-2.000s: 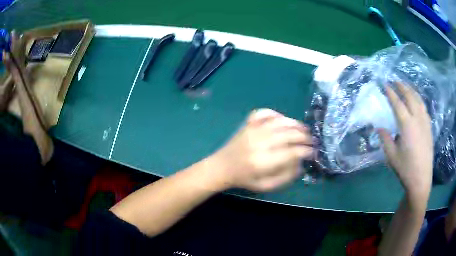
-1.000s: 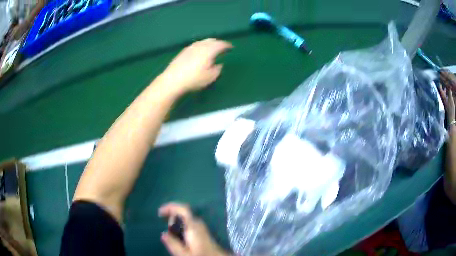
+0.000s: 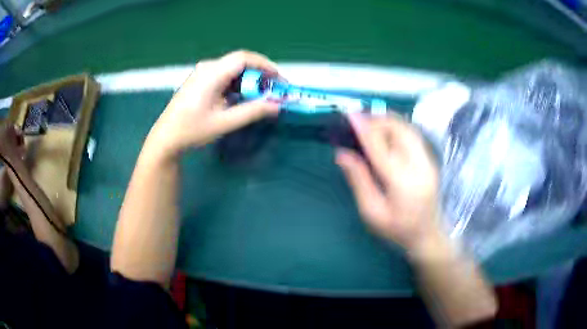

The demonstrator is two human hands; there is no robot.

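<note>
A teal handle (image 3: 309, 99) with black parts lies across in front of me, blurred, above the green bench. My left hand (image 3: 215, 103) grips its wider left end. My right hand (image 3: 396, 170) is at its right end, with thumb and fingers around a dark part (image 3: 341, 130) just below the teal one. Whether the two parts touch is too blurred to tell. Other dark shapes (image 3: 248, 142) under my left hand are blurred, probably black handle shells.
A clear plastic bag (image 3: 547, 154) of dark parts lies at the right, with a white label (image 3: 444, 109) by its left edge. At the left, a cardboard tray (image 3: 82, 144) holds dark rectangular parts (image 3: 64, 108); a neighbour's arm (image 3: 42, 199) reaches over it. A white strip (image 3: 141, 78) runs behind.
My left hand has come back from over the belt and now holds a teal handle. My right hand has moved up and right to its other end. The view has swung left.
</note>
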